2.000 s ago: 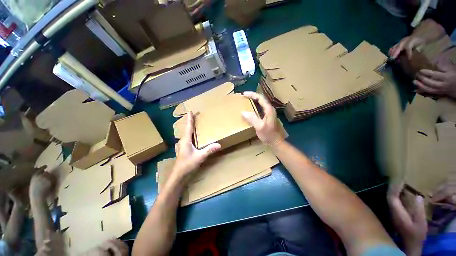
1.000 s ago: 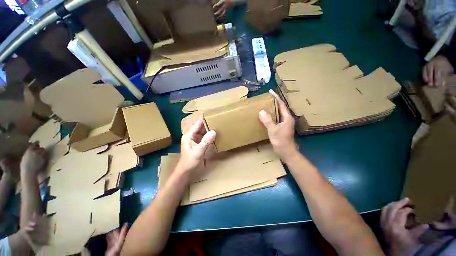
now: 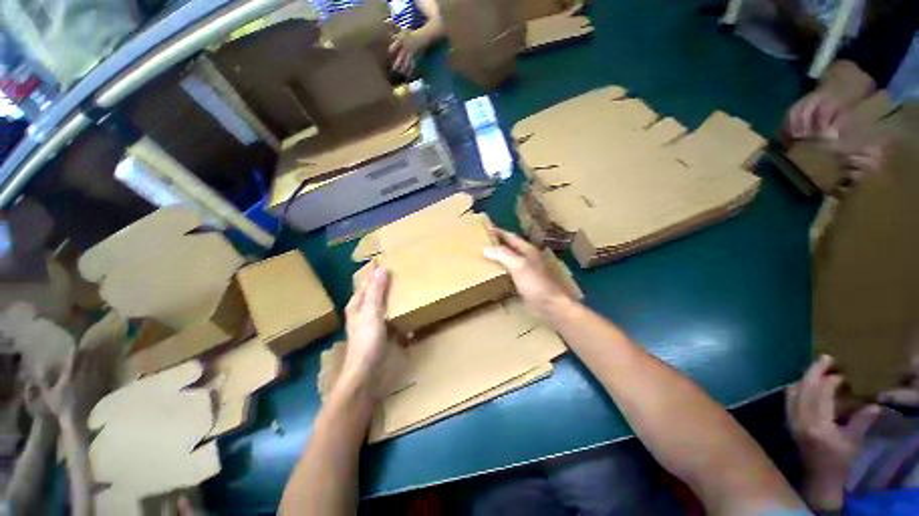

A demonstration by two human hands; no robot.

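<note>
A closed brown mailer box is between my hands, with its broad lid face up and its long front side towards me. My left hand holds its left end. My right hand holds its right end, with fingers near the upper right corner. Flat box blanks lie under and in front of the box, and a rounded-ear blank part shows behind it. The far side and underside of the box are hidden.
A blank stack lies at the right, and a grey machine stands behind. Another finished box and a part-folded box are at the left. Coworkers' hands show at both sides and the top. A curved rail crosses upper left.
The box was tilted with its front side facing me a second ago; now its lid faces up again, lower over the blanks. Both my hands still hold its ends.
</note>
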